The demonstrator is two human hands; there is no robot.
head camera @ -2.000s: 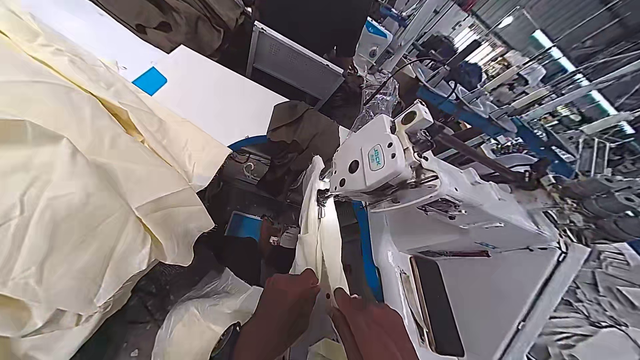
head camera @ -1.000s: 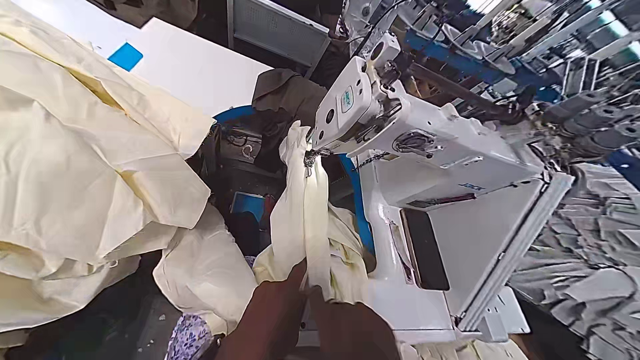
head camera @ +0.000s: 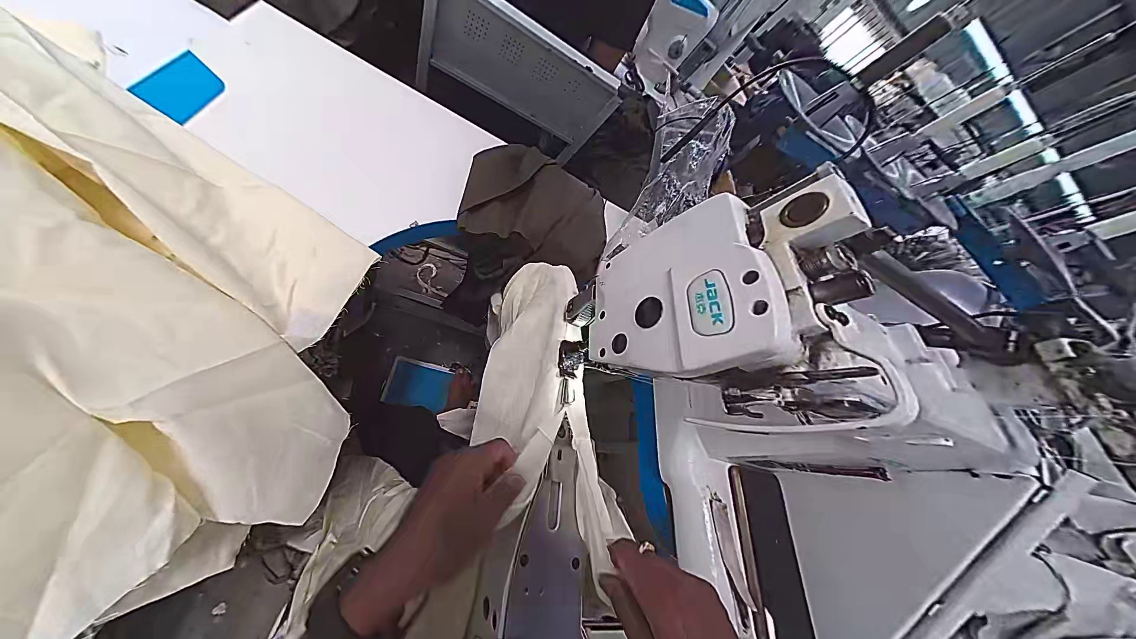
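Note:
A white Jack industrial sewing machine [head camera: 692, 293] stands at the centre right, its needle and presser foot area over cream fabric [head camera: 532, 355]. The cloth runs from under the foot and parts into two edges towards me. My left hand [head camera: 466, 497] grips the left edge between thumb and fingers. Further right, my right hand [head camera: 661, 590] pinches the narrower right edge near the bottom of the view. Between the hands shows the machine's long metal arm [head camera: 546, 550], with slots and holes.
Large cream fabric pieces [head camera: 160, 355] drape at the left, beside a white table [head camera: 337, 133] bearing a blue patch [head camera: 177, 87]. Dark brown cloth [head camera: 532, 204] lies behind the machine head. A blue-edged opening surrounds the work. Someone's hand [head camera: 461, 389] is visible beyond the fabric.
My hands, close together one second ago, are now apart, each with an edge of the cloth. The metal arm between them has come into sight.

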